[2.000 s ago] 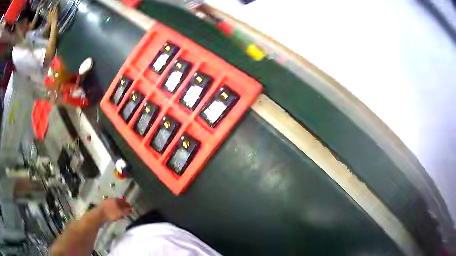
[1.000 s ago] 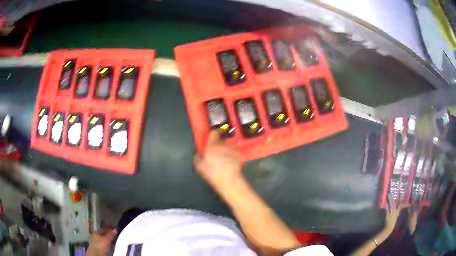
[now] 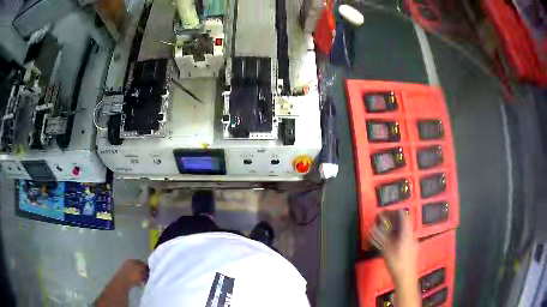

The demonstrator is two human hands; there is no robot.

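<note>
A red-orange tray (image 3: 409, 120) lies on the dark green surface at the right, with black device housings (image 3: 392, 160) in two columns of pockets. The upper right pocket is empty. My right hand (image 3: 391, 234) is over the tray's lower left pocket, partly covering a housing there; it is blurred, and its grip cannot be told. A second red-orange tray (image 3: 373, 282) touches the first at the bottom and holds more housings. My left hand (image 3: 135, 273) is low at the left beside my white shirt, partly hidden and blurred; its fingers cannot be made out.
A benchtop machine (image 3: 207, 129) stands ahead with two black fixtures, a blue-lit display (image 3: 199, 163) and an emergency stop (image 3: 301, 165) at its front right corner. Another machine (image 3: 51, 159) stands at the left above a blue patterned panel (image 3: 65, 202). Red-orange trays (image 3: 507, 36) show at the upper right.
The view has turned from the trays towards the machines. The two trays, apart a second ago, now touch. My right hand is still at a tray; my left hand shows more fully.
</note>
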